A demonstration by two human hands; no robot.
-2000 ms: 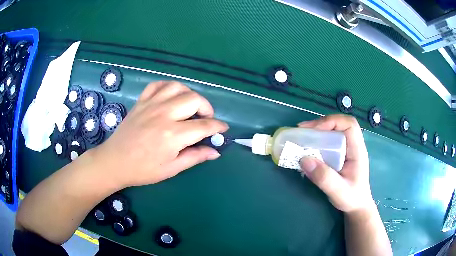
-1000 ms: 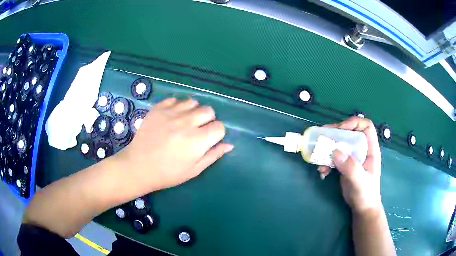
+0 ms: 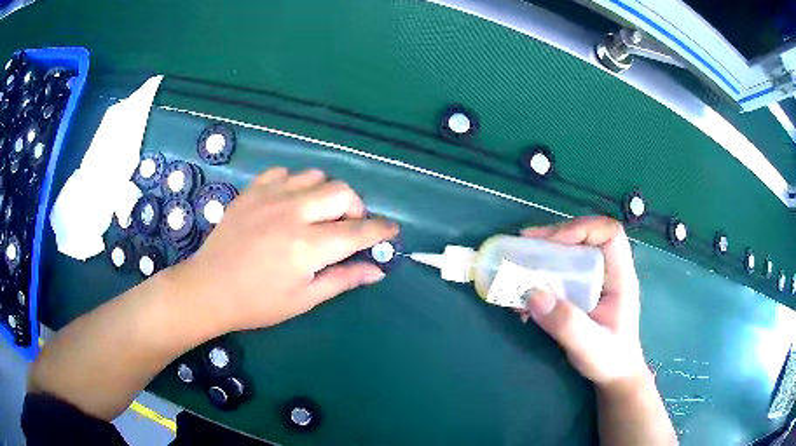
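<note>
My left hand (image 3: pixel 284 248) pinches a small round black part (image 3: pixel 383 252) with a silver-white centre between thumb and index finger, low over the green surface. My right hand (image 3: pixel 593 300) grips a translucent glue bottle (image 3: pixel 559 261) with a white label and a yellowish liquid near the neck. The bottle lies sideways, its pale tapered nozzle (image 3: pixel 427 259) pointing left at the edge of the part. Whether the tip touches is hard to tell. The palm side of my left hand is hidden.
A blue tray (image 3: pixel 58 174) heaped with black parts stands at the left, beside a crumpled white cloth (image 3: pixel 98 179). Loose parts (image 3: pixel 177 216) lie near my left hand and lower left. Spaced parts (image 3: pixel 540 162) sit on the green belt (image 3: pixel 349 61), with a metal rail (image 3: pixel 698 118) beyond.
Since a second ago, a black part has come into view between my left fingers, and my right hand has brought the bottle left to it. The view has shifted slightly.
</note>
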